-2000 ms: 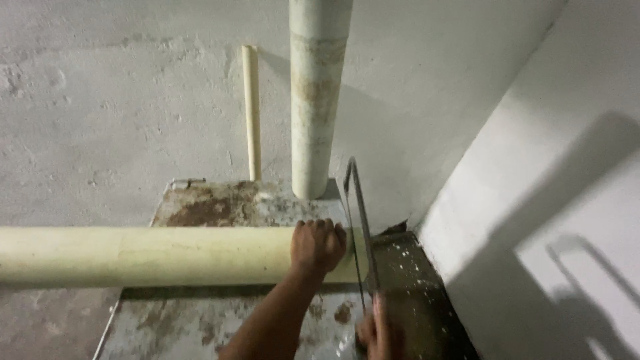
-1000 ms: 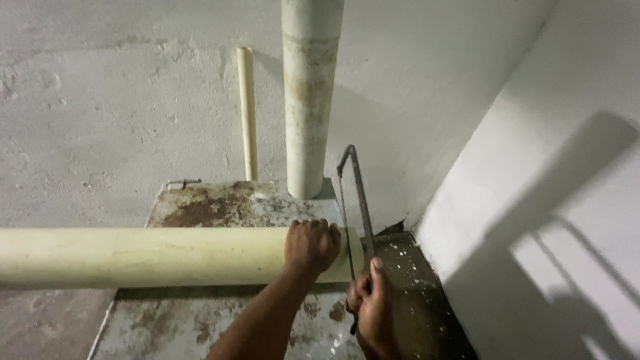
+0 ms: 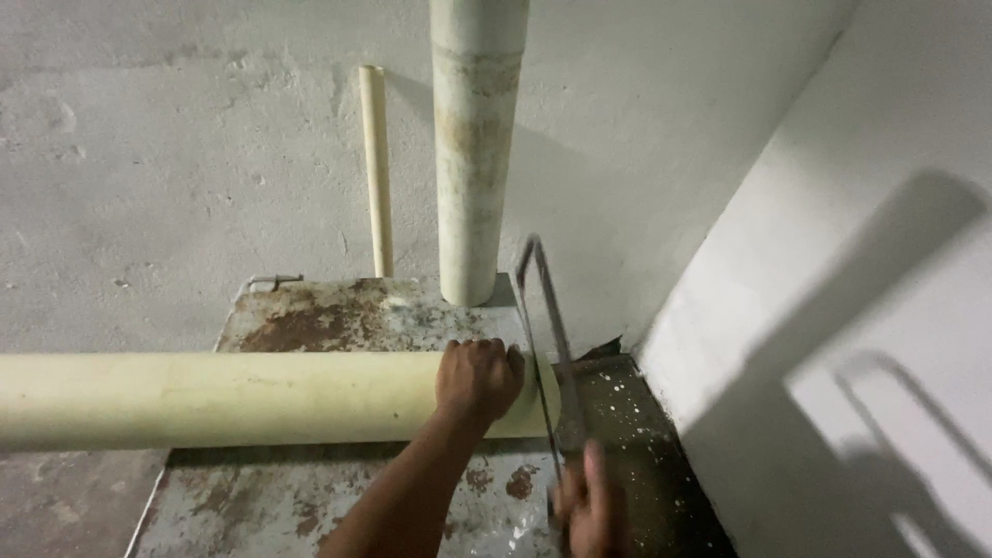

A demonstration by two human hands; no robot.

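Observation:
A thick, pale yellow plastic pipe (image 3: pixel 232 399) lies crosswise on a worn metal-topped surface (image 3: pixel 325 318) with rusty patches. My left hand (image 3: pixel 478 380) rests on top of the pipe near its right end, knuckles up, fingers closed over it. Just right of that hand, the blade of a hacksaw (image 3: pixel 556 310) crosses the pipe close to its end. My right hand (image 3: pixel 589 496), blurred, is wrapped round the hacksaw's handle below the pipe; the handle is mostly hidden by the fingers.
A thick upright pipe (image 3: pixel 477 170) stands on the surface's back edge, and a thin pipe (image 3: pixel 376 170) leans at the rear wall. A white wall (image 3: pixel 814 271) with shadows rises at the right, beside a dark, speckled floor (image 3: pixel 635 434).
The right hand and hacksaw have shifted back and forth along the blade's line; against one second ago they are lower, towards me. My left hand stays on the pipe.

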